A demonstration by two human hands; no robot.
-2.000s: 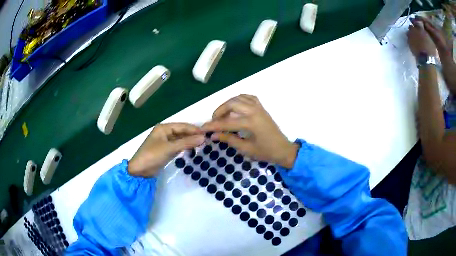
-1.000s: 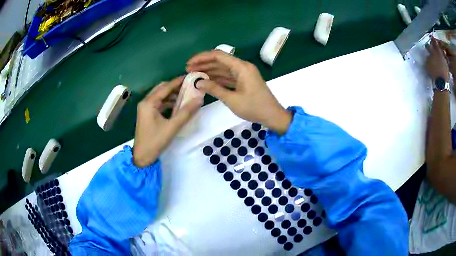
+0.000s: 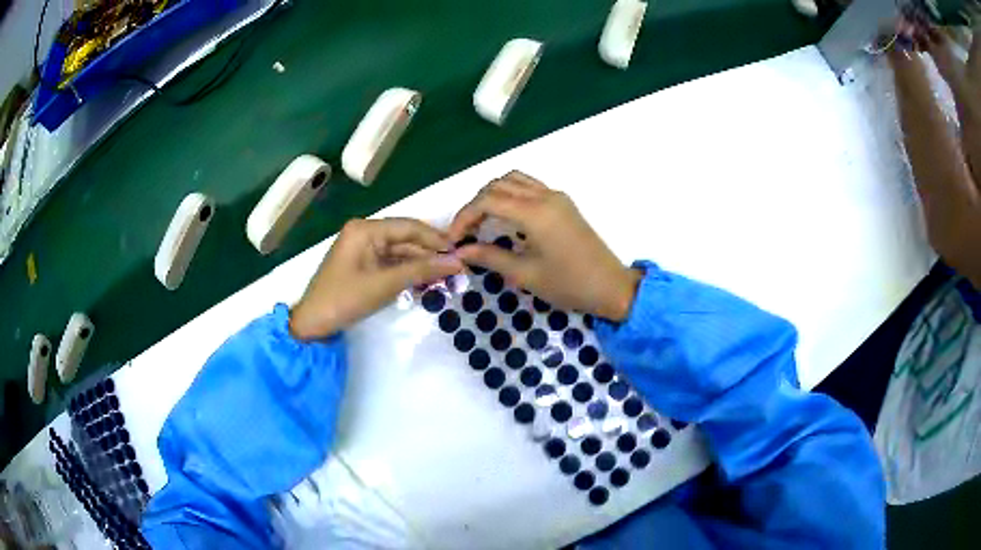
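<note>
The clear sticker sheet with rows of black discs lies on the white bench, its top corner between my hands. My left hand pinches at that corner with thumb and fingers together. My right hand pinches at the same spot, its fingertips touching or nearly touching the left ones. Whether a single disc is between the fingertips is hidden. Cream-white housings ride on the green belt beyond my hands; the nearest ones are left of and above them, and the left one shows a dark round spot.
Spare sticker sheets and crumpled clear film lie at the lower left. A blue bin with gold and brown parts stands beyond the belt. Another person's arms reach in at the right, near a grey plate.
A second ago my hands held a housing over the belt edge, with my right thumb on its dark spot. That housing is out of my hands, and both hands are back at the sheet.
</note>
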